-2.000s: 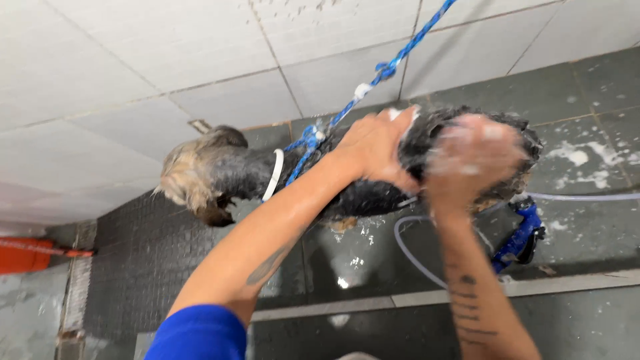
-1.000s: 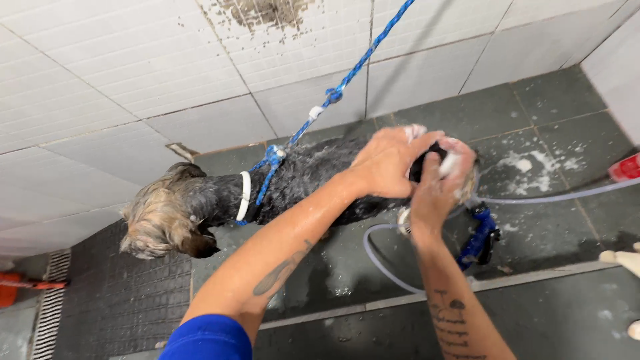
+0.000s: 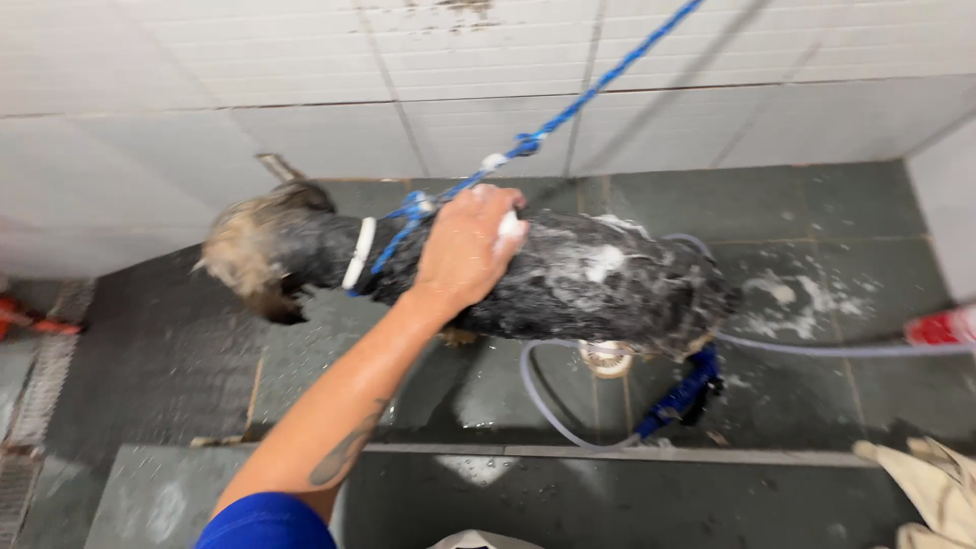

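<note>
A wet, lathered dog (image 3: 633, 282) with a dark coat and a tan head stands on grey tiles, its head to the left. It wears a white collar (image 3: 360, 253) and a blue braided rope (image 3: 587, 95) that runs up to the right. My left hand (image 3: 473, 244) rests on the dog's upper back just behind the rope, foam on its fingers. My right hand is out of the picture. Near the dog's hind end lies a blue spray nozzle (image 3: 681, 393) on a clear hose (image 3: 545, 396), and a round drain cover (image 3: 606, 358) shows beside the belly.
White tiled wall (image 3: 488, 130) runs behind the dog. A raised ledge edge (image 3: 610, 451) crosses in front. A red container (image 3: 942, 326) lies at the right, beige cloth (image 3: 923, 488) at the lower right. Foam spots the floor (image 3: 801, 301); an orange object (image 3: 30, 316) is at far left.
My left hand has moved from the dog's rear toward its shoulders. My right hand, at the hindquarters in both earlier frames, has left the view. More of the foamy back now shows.
</note>
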